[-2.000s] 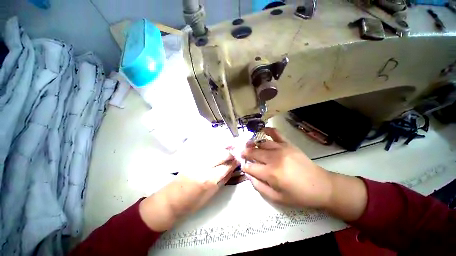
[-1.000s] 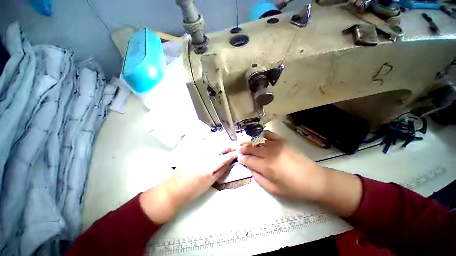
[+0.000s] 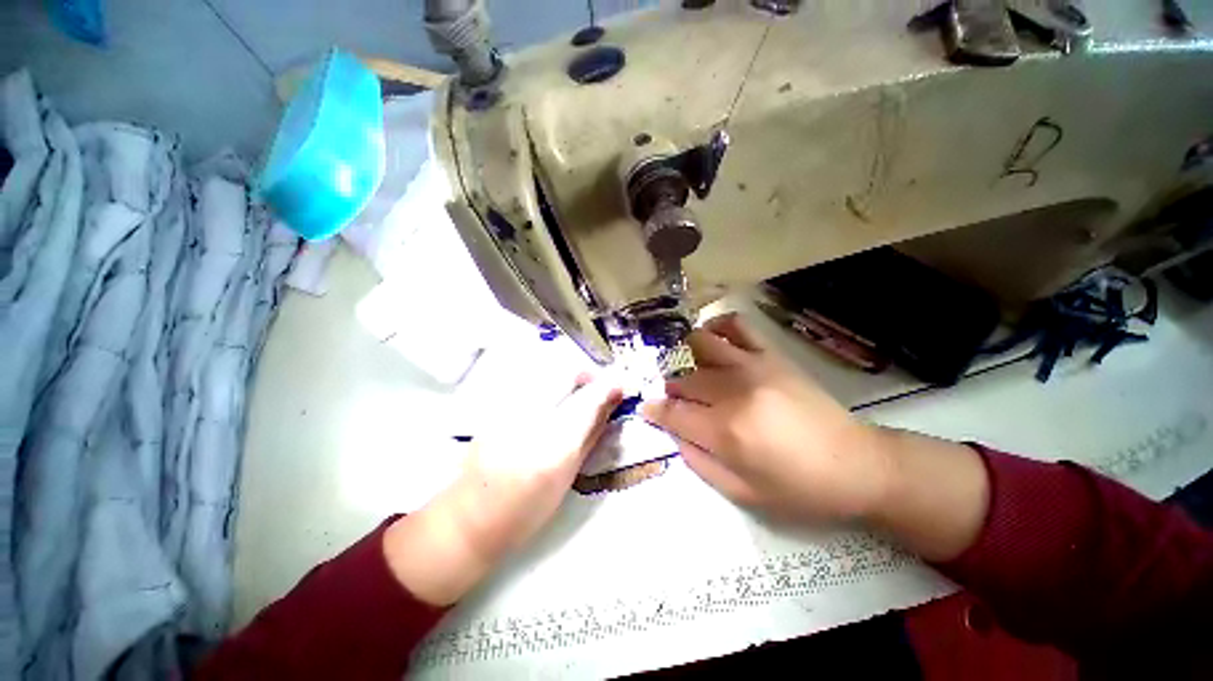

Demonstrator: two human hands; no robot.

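The cream sewing machine head (image 3: 825, 160) stands over the table, its needle area (image 3: 645, 349) brightly lit and partly washed out. My left hand (image 3: 512, 466) and my right hand (image 3: 785, 432) meet just in front of the presser foot. The fingertips of both hold a small pale piece with a dark blue spot (image 3: 628, 406) between them. Glare and fingers hide most of it. A brownish strip or opening edge (image 3: 620, 478) shows just below my fingers. The fingers of both hands are bent together.
A tall stack of pale grey-white quilted pieces (image 3: 113, 386) stands at the left. A light-blue rounded plastic part (image 3: 326, 149) is left of the head. A flat black rectangle (image 3: 905, 313) and a dark tangled cluster (image 3: 1097, 319) lie under the arm. A printed ruler (image 3: 665, 601) runs along the front edge.
The camera view has shifted, so the machine sits further left and higher. My hands stay together at the needle. The brownish edge below my fingers shows more than two seconds ago.
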